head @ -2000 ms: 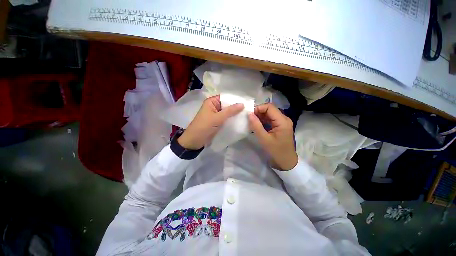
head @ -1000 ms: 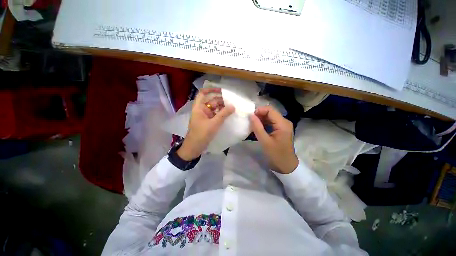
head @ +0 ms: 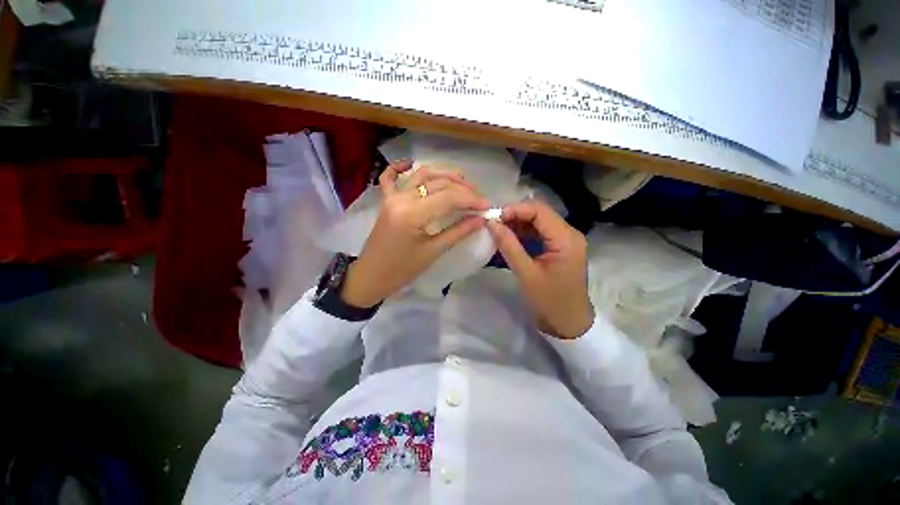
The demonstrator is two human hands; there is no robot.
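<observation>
A thin cream fabric piece (head: 456,258) is held over my lap, just below the table's front edge. A small bright white part of it (head: 493,213) shows between my fingertips. My left hand (head: 419,229), with a ring and a dark wristwatch, lies over the cloth with its fingertips pinching it and hides much of it. My right hand (head: 545,258) pinches the same spot from the right between thumb and fingers. The fingertips of both hands nearly touch. More pale cloth lies behind and below the hands.
The white table (head: 375,25) has a wooden edge and ruler marks. A printed paper sheet (head: 720,79) lies on its right. White pieces (head: 286,212) drape on a dark red container (head: 197,227) at left. A cream cloth heap (head: 646,286) is at right. A black cord (head: 842,74) is at upper right.
My left hand has turned and moved over the cloth, its fingers now reaching right towards my right fingertips. Less of the bright white part shows. My right hand has stayed almost in place.
</observation>
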